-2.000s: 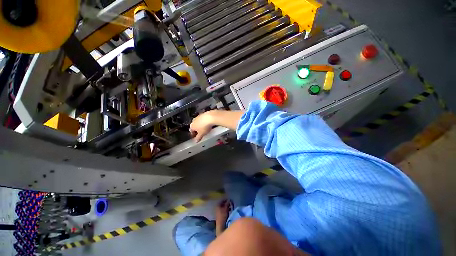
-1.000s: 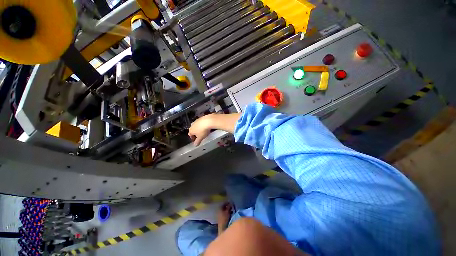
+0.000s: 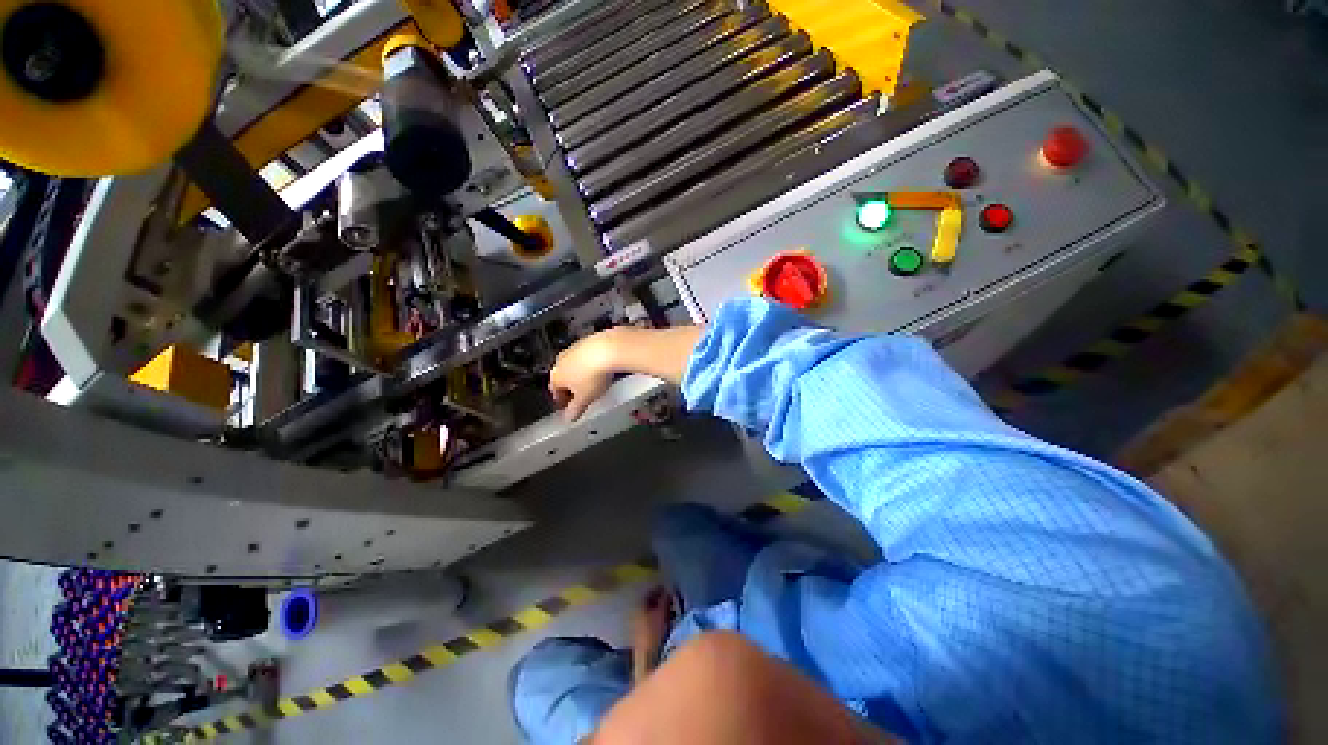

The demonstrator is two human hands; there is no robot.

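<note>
My right hand rests on the pale side rail of the machine, wrist bent and fingers loosely curled down at its inner edge. I see nothing held in it. Its light blue gridded sleeve comes in from the right. My left hand is small and dim, low in the middle by my lap, partly hidden by a blurred skin-coloured shape. Its fingers are unclear. The carton sealer has dark and metal mechanisms just left of my right hand.
The control panel with a red knob and a lit green button lies right of my hand. Behind are rollers and a yellow guard. A yellow tape roll is upper left, a purple-blue wheeled conveyor lower left.
The camera view has shifted slightly. My right hand stays on the rail and my left hand stays low by my lap.
</note>
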